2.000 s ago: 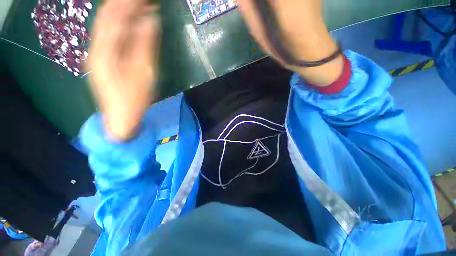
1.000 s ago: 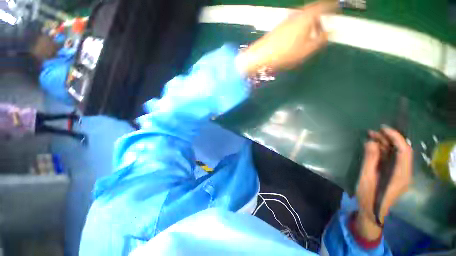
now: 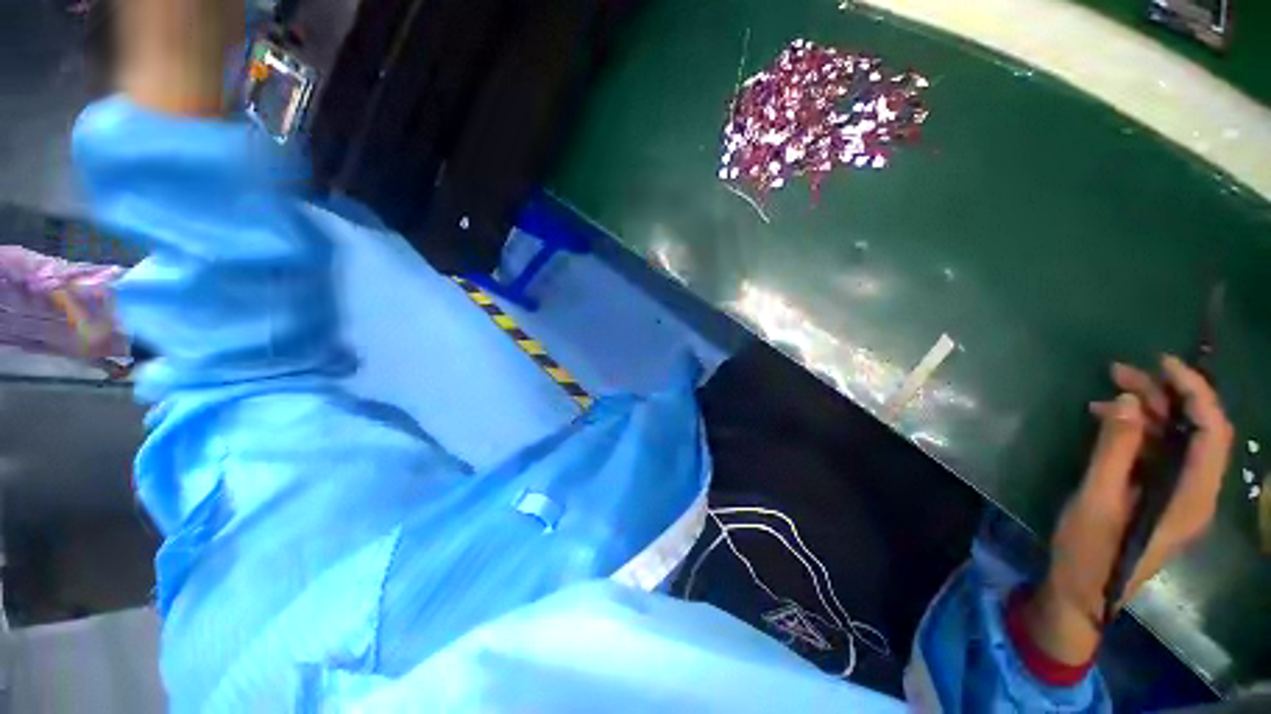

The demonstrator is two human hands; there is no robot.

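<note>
My right hand point(image 3: 1150, 474) is at the right, over the green table. It holds the soldering iron point(image 3: 1164, 467), a dark pen-like tool whose thin tip points up and away. My left hand point(image 3: 174, 49) is blurred at the top left, away from the green table, and partly cut off by the picture's top edge; its fingers are hidden, so I cannot tell whether it holds something. The pile of wired components point(image 3: 822, 115), maroon and silver, lies loose on the green table point(image 3: 1004, 209). A thin pale strand point(image 3: 739, 197) lies at the pile's near side.
A pale tape strip point(image 3: 921, 374) is at the table's front edge. A flat dark-edged device point(image 3: 1192, 17) lies at the top right beyond a white band point(image 3: 1059, 63). White specks point(image 3: 1252, 467) lie at the right edge. A framed device point(image 3: 279, 91) and black cloth point(image 3: 460, 126) are at the left.
My left hand has moved from over the table far to the left. The pile is now uncovered. The view has swung left from two seconds ago. My right hand still holds the iron.
</note>
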